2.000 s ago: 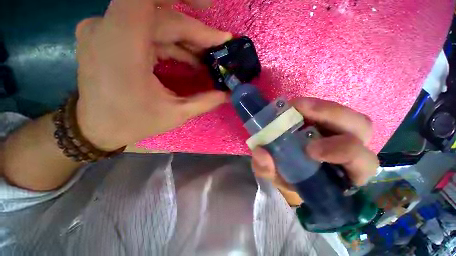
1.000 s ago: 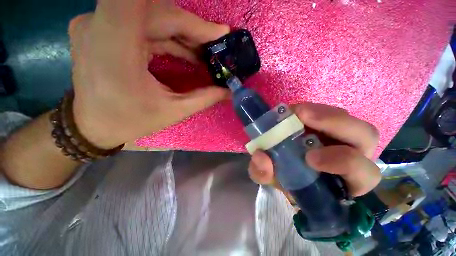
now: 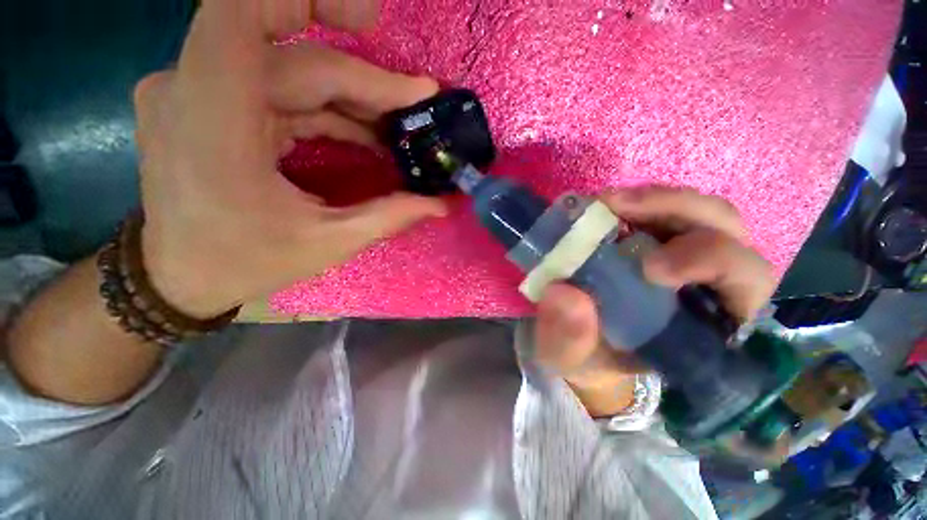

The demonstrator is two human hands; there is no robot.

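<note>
My bare left hand [image 3: 254, 163] pinches a glossy black device housing [image 3: 470, 124] by its left side, between thumb and fingers. The housing's open face shows a small pale rectangle and a few glints. My bare right hand [image 3: 671, 274] grips a grey-blue electric screwdriver [image 3: 625, 295] with a cream band [image 3: 569, 251] around its body and a green rear end [image 3: 717, 406]. Its dark nose points up and left, and the thin gold-looking bit reaches the inside of the housing. Whether a screw sits at the tip cannot be told.
The pink-red speckled mat [image 3: 651, 132] lies under both hands. The dark green bench [image 3: 81, 122] shows at the left. A white item [image 3: 880, 127] and a round black item [image 3: 903, 225] are at the right. Blurred blue parts [image 3: 813, 462] lie at the lower right.
The housing and my left hand have shifted left and a little down. The screwdriver's rear has swung right and up, so it lies flatter. Both hands keep their holds.
</note>
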